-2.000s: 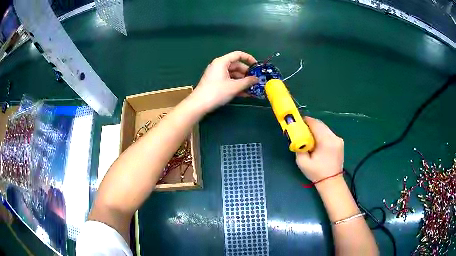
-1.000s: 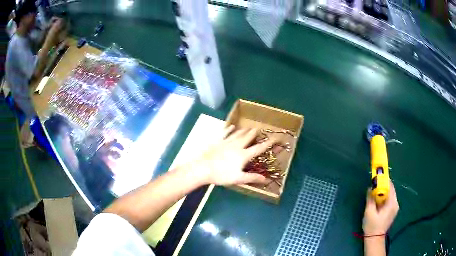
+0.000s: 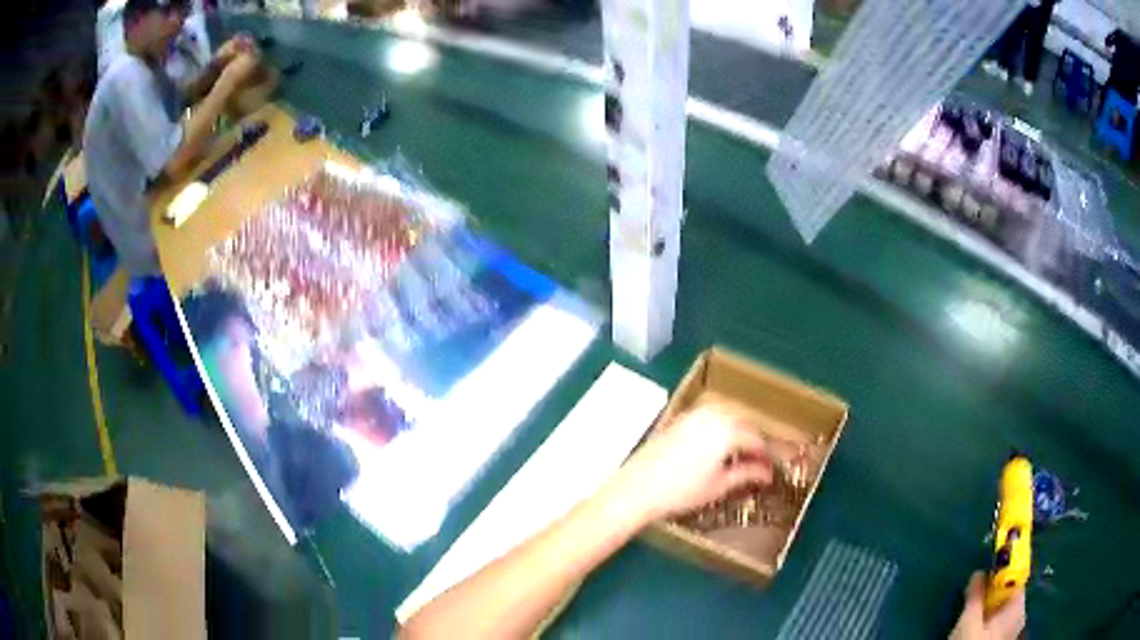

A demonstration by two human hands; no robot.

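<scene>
My left hand (image 3: 706,465) is inside the open cardboard box (image 3: 715,558), over the loose red-and-gold wired parts (image 3: 781,500). Its fingers are bent and blurred, so I cannot tell if they hold a part. My right hand (image 3: 990,615) is at the lower right, partly cut off by the bottom edge. It grips the yellow glue gun (image 3: 1013,531), nozzle pointing up and away. The blue round unit (image 3: 1050,496) lies on the green bench just right of the gun's nozzle.
A perforated strip (image 3: 840,594) lies right of the box. White strip (image 3: 538,494) and shiny plastic sheets with red-gold parts (image 3: 313,250) are at left. A white metal post (image 3: 644,175) stands behind the box. A person (image 3: 131,150) sits far left; another open box (image 3: 163,563) is lower left.
The view has swung left. My left hand left the blue unit, came over the box and is now down among its parts. My right hand still holds the glue gun.
</scene>
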